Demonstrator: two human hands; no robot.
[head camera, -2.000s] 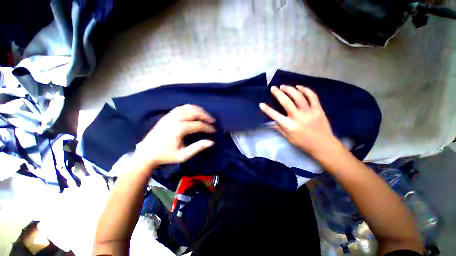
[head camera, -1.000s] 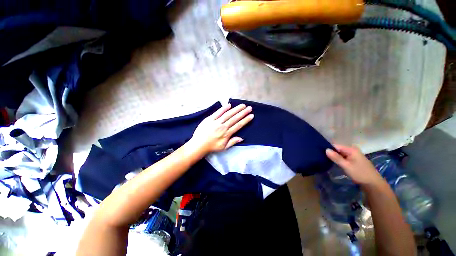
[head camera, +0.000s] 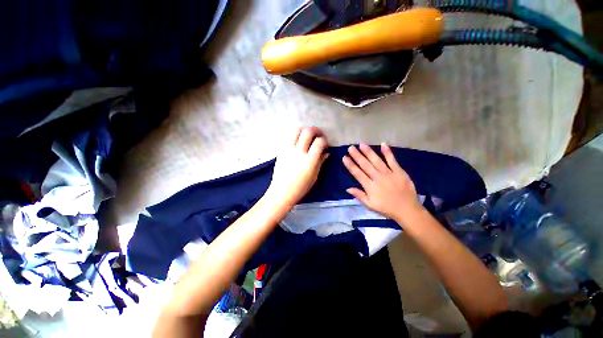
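A long curved navy garment piece (head camera: 198, 198) lies across the near edge of the pale padded table. A light grey-white part (head camera: 321, 216) shows along its near side. My left hand (head camera: 301, 165) is on the piece's far edge near the middle, fingers curled at the edge; whether it pinches the cloth is hard to tell. My right hand (head camera: 383, 181) lies flat on the navy cloth just right of it, fingers spread. The steam iron (head camera: 357, 56), with an orange-yellow bar handle, rests on the table beyond the piece, touched by neither hand.
Dark navy cloth (head camera: 99, 53) is heaped at the far left. A tangled pale and navy pile (head camera: 59, 224) lies at left. Teal and black hoses (head camera: 516, 30) run right from the iron. Clear plastic bottles or bags (head camera: 535, 237) are below the table's right edge (head camera: 529, 181).
My right hand has moved from the piece's right end to flat beside my left hand. My left fingers have curled at the far edge. The piece's right end now lies flatter on the table.
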